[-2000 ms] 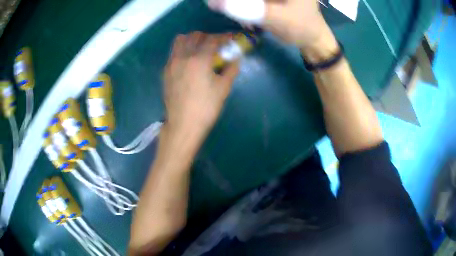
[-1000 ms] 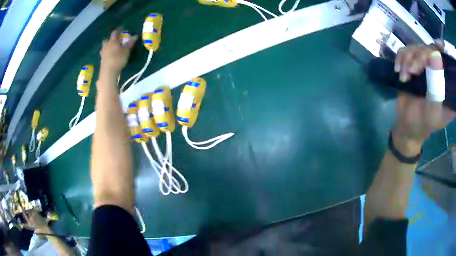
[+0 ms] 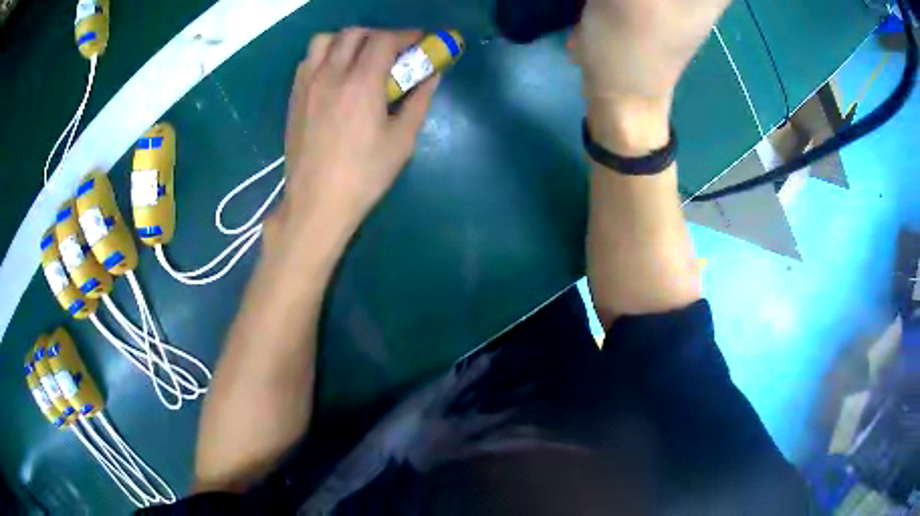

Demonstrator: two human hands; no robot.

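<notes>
My left hand is closed around a yellow unit with a white label and a blue band at its end. The unit lies tilted low over the green bench, its free end pointing up right. A white cord loop shows at my left wrist. My right hand, cut off by the top edge, is at a thick black tool. Its fingers are mostly out of view. The tool is just right of the unit, with a gap between them.
Yellow units with white cords lie in groups on the green bench at left, one alone. Another unit lies beyond the curved white rail. A black cable hangs at right over open cartons and blue floor.
My left hand has come back from beyond the rail with a yellow unit in it. My right hand and the black tool have come from the grey-white box to beside the unit. The view has shifted.
</notes>
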